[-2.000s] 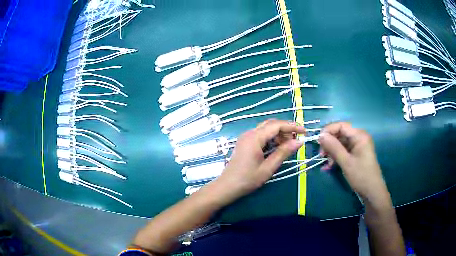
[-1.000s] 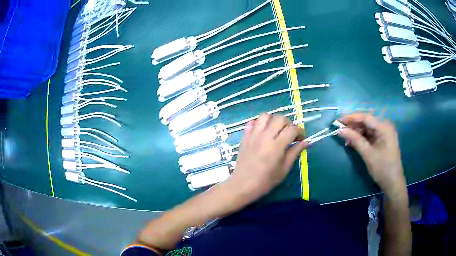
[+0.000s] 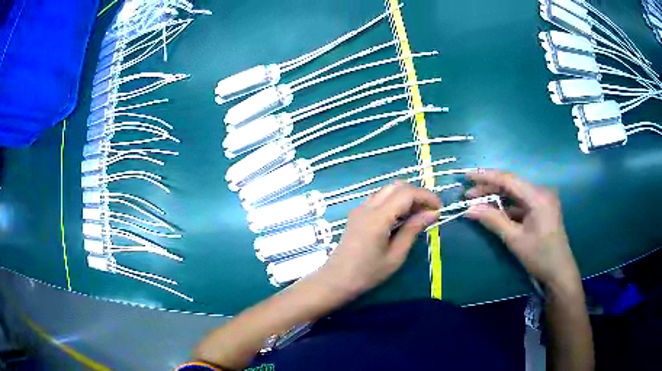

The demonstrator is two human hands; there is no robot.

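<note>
My left hand (image 3: pixel 388 228) has thumb and fingertips closed on white lead wires (image 3: pixel 454 211) near the lower end of the middle row. My right hand (image 3: pixel 526 224) pinches a small white sleeve or tube (image 3: pixel 495 198) at the lead ends, just right of the yellow tape. Whether the sleeve is on a wire cannot be told. Silver-white blocks (image 3: pixel 265 172) lie in a slanting column, their leads fanned right. The lowest block (image 3: pixel 297 267) is partly hidden behind my left hand and forearm.
Yellow line tape (image 3: pixel 419 123) runs under the leads. Another column of wired blocks (image 3: pixel 98 163) lies left, and more blocks (image 3: pixel 573 54) lie upper right. A blue plastic tote (image 3: pixel 43 65) stands upper left. The green table's curved edge (image 3: pixel 156 308) is near my body.
My right hand first moved right, away from my left hand, and now has come slightly back left and lower. The middle blocks appear a little further left and lower than two seconds ago.
</note>
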